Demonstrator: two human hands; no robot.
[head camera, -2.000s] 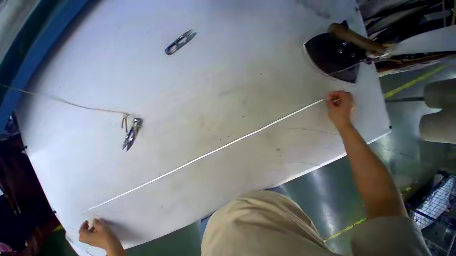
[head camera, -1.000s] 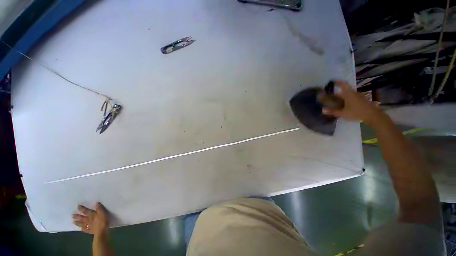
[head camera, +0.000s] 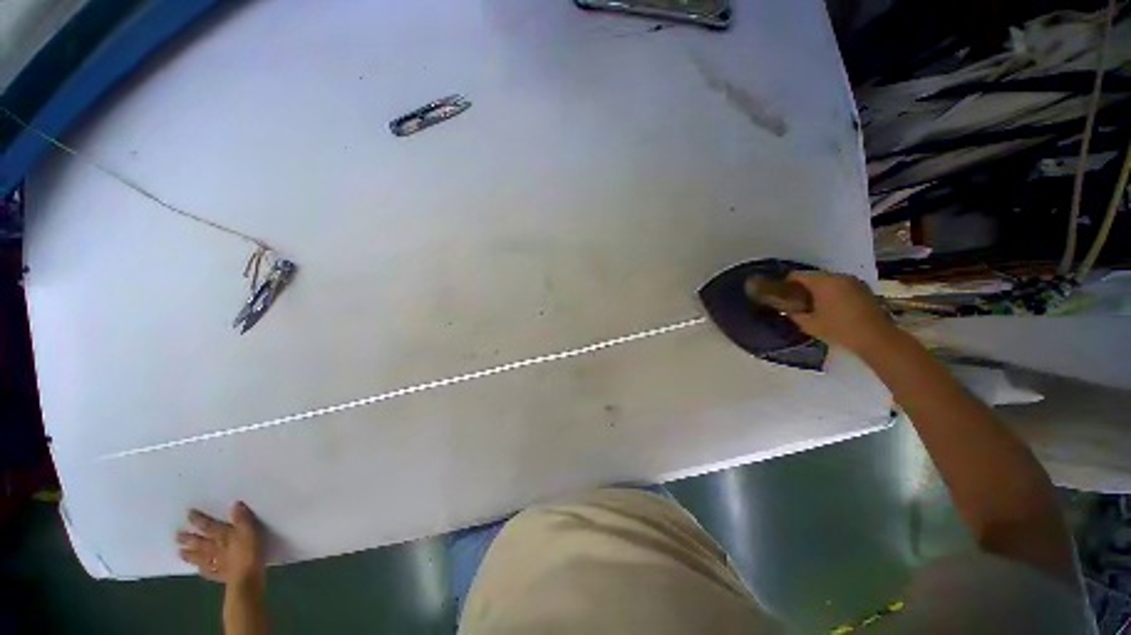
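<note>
A narrow white strip (head camera: 409, 390) lies nearly straight across the white table. My right hand (head camera: 841, 310) grips the handle of the dark pointed steam iron (head camera: 759, 333). The iron sits at the strip's right end, its tip pointing left, and hides whatever strip lies under it. My left hand (head camera: 226, 546) rests with fingers spread at the table's near left edge, below the strip's left end, holding nothing.
Tethered thread snips (head camera: 264, 298) lie at the left, tied to a thin string (head camera: 161, 201) from the blue-edged board (head camera: 93, 77). Loose snips (head camera: 429, 114) lie farther back. The flat metal iron rest (head camera: 657, 11) is at the far edge. Fabric (head camera: 967, 161) is piled beyond the table's right side.
My right hand let go of the strip's right end, took the iron and set it on that end. My left hand opened out flat near the table edge.
</note>
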